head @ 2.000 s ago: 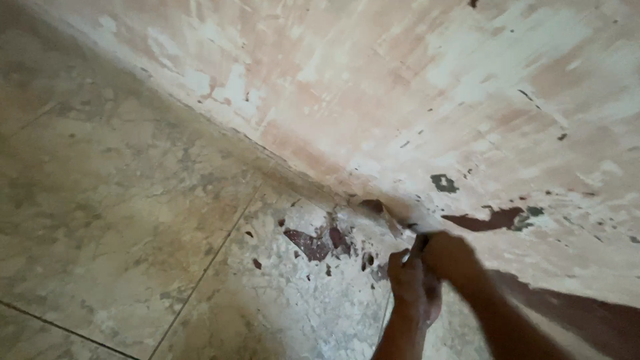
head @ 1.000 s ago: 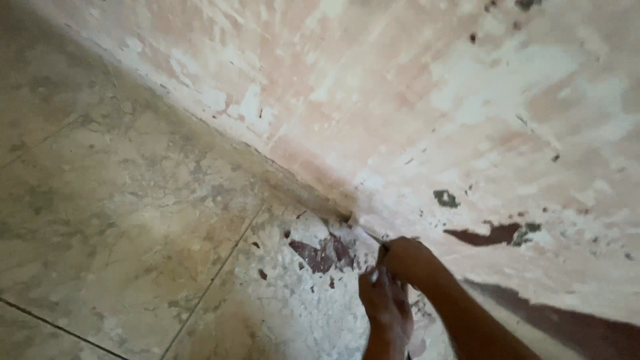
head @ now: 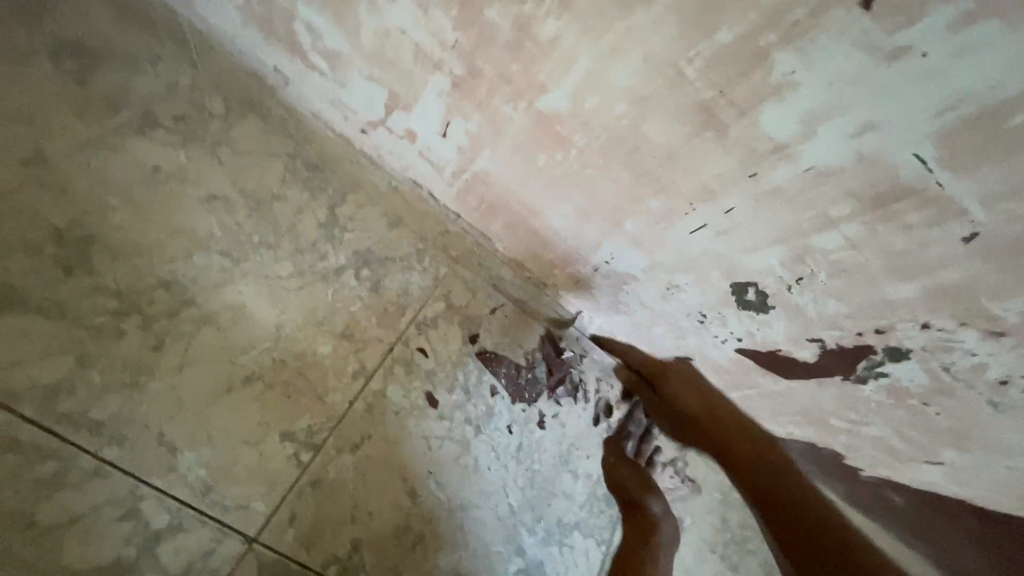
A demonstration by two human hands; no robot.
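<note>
My right hand (head: 668, 392) is closed around the handle of a thin-bladed scraper (head: 596, 340), and its fingers hide most of the handle. The blade points up and left to the joint between the wall and the floor, where a small curl of loosened paint (head: 564, 322) stands at its tip. Just below, my left hand (head: 636, 472) is raised close under the right one; whether its fingers touch the tool is not clear. Dark red paint flakes (head: 528, 376) lie on the floor to the left of both hands.
The wall (head: 640, 160) is patchy pink and white, with a dark red patch (head: 812, 362) and another dark red area (head: 920, 504) low at the right. Mottled floor tiles (head: 240, 320) with dark joint lines (head: 128, 474) run along the wall's foot.
From two seconds ago to one second ago, both hands moved left along the foot of the wall. The scraper's thin blade, hard to see at first, now shows ahead of my right hand.
</note>
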